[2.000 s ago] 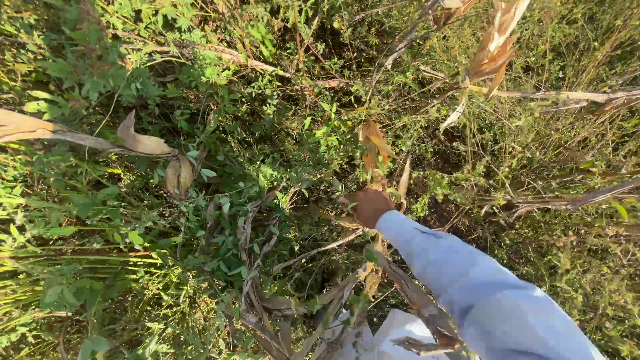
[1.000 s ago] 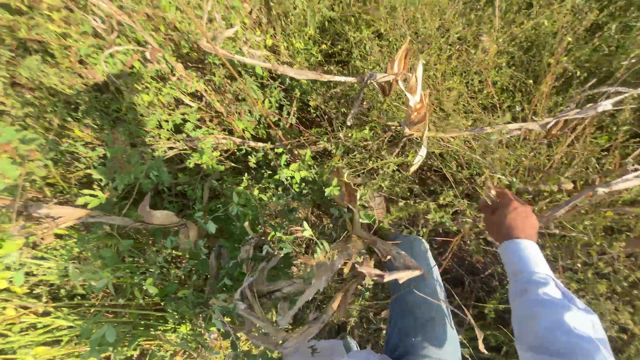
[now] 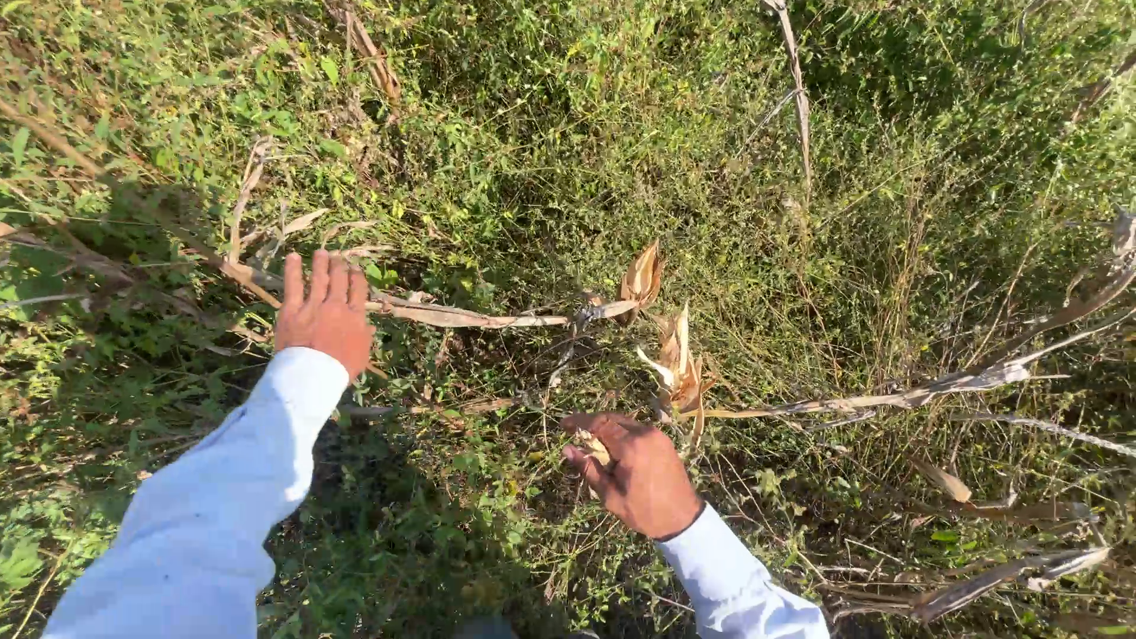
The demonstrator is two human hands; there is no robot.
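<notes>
My left hand (image 3: 325,312), in a light blue sleeve, is stretched over a dry stalk (image 3: 470,318) with its fingers extended; whether it touches the stalk is unclear. Lower and right of it, my right hand (image 3: 635,470) has its fingers curled around a small pale dry piece (image 3: 593,446), perhaps husk or part of an ear. Just above the right hand, an opened dry husk (image 3: 681,377) sits at the end of another dry stalk (image 3: 816,406). A second brown husk (image 3: 642,280) is at the right end of the stalk by my left hand.
Dense green weeds (image 3: 532,177) surround the dry stalks. An upright dry stalk (image 3: 799,98) stands at the upper right, and more withered leaves (image 3: 1003,581) lie at the lower right. Thin stems cross at the far left.
My left hand has come into view at the left. My right hand was at a stalk's dry leaves, then farther right beside another stalk. The view has shifted strongly.
</notes>
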